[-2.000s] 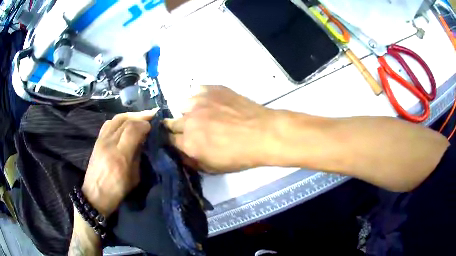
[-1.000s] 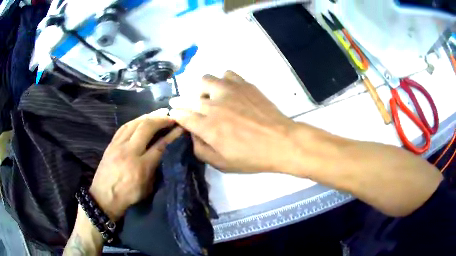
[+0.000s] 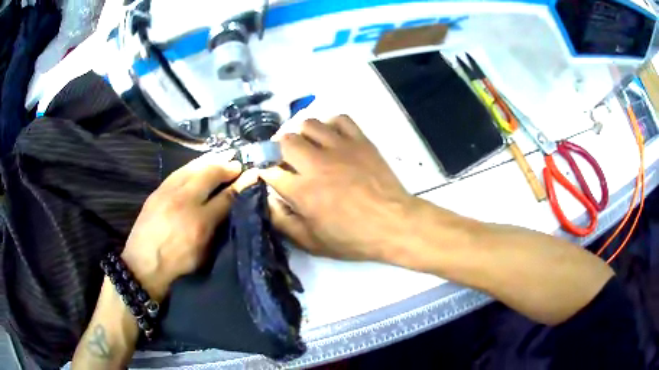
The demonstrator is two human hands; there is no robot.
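A dark striped garment [image 3: 79,173] lies bunched left of the sewing machine's needle area. A thick dark blue strip with a frayed edge [image 3: 264,282] runs from under my fingertips toward the near table edge. A plain dark panel [image 3: 206,307] lies beside it. My left hand [image 3: 177,224] presses on the cloth, fingertips holding it near the machine's tension dial [image 3: 259,124]. My right hand [image 3: 336,191] pinches the top of the blue strip, its fingers touching my left fingertips. The needle and presser foot are hidden behind the hands and machine parts.
The white machine head with blue lettering [image 3: 390,32] spans the top. A black phone [image 3: 441,112], snips [image 3: 491,101], a tan wooden handle [image 3: 526,170] and red-handled scissors [image 3: 567,191] lie to the right. A ruler tape [image 3: 390,319] follows the near edge. An orange cord [image 3: 639,173] hangs at far right.
The view has shifted, showing more of the machine head. The right hand's fingers have curled in closer to the left fingertips, and both hands have stayed on the cloth.
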